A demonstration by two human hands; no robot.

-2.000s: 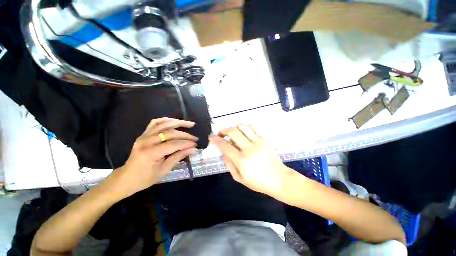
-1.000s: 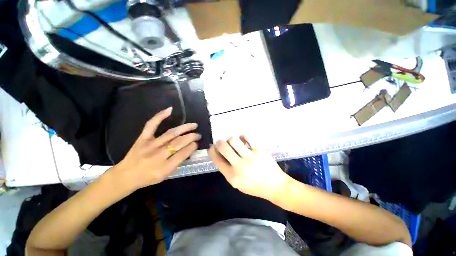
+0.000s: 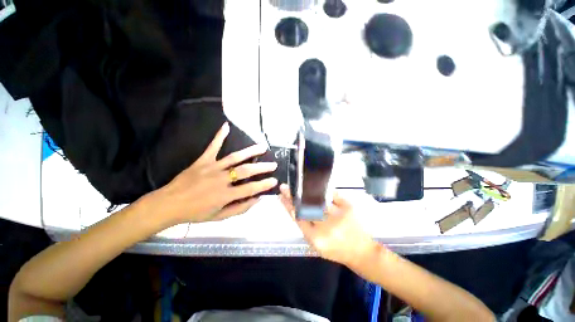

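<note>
A black garment piece (image 3: 107, 126) lies on the white machine table, running under the white sewing machine head (image 3: 441, 107). My left hand (image 3: 230, 185) lies flat on the cloth with its fingers spread. It wears a yellow ring. My right hand (image 3: 334, 229) is at the cloth's right edge, its fingertips near the edge. Part of it is hidden behind the machine's front end, so its grip cannot be told. The needle area is hidden by the head.
A black smartphone (image 3: 406, 176) lies partly hidden beneath the machine head. Brown card pieces (image 3: 457, 217) and small yellow-green and red snips (image 3: 495, 188) lie to its right. The table's front edge (image 3: 284, 247) curves before my lap.
The view has shifted so the machine head's top now covers the upper right. My left hand stays spread on the cloth. My right hand stays by its edge, now partly hidden.
</note>
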